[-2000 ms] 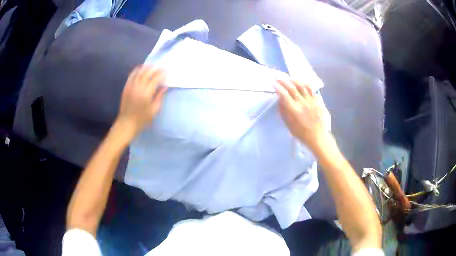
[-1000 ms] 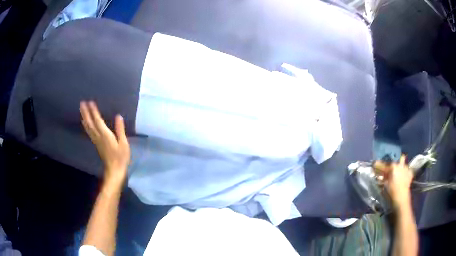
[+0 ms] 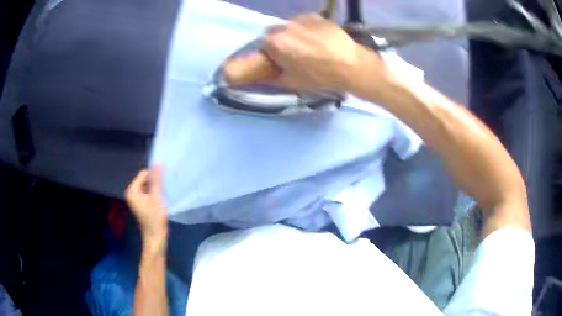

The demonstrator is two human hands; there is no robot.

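A light blue shirt (image 3: 246,154) lies spread on the grey padded table, its straight edge running down on the left and folds bunched at the lower right. My right hand (image 3: 308,55) is closed around the brown handle of a silver steam iron (image 3: 265,102), which is over the upper part of the shirt with its tip to the left. Whether the soleplate touches the cloth is hard to tell. My left hand (image 3: 148,194) pinches the shirt's lower left edge.
A small black rectangle (image 3: 23,134) lies on the grey table (image 3: 92,74) at left. A pale hose (image 3: 443,32) runs from the iron to the right. Blue plastic (image 3: 117,284) is below left, dark green cloth (image 3: 440,253) at lower right.
My right hand has brought the iron from the right edge over the shirt. My left hand has moved down from the table to the shirt's edge and taken hold. The shirt's upper layer lies flatter.
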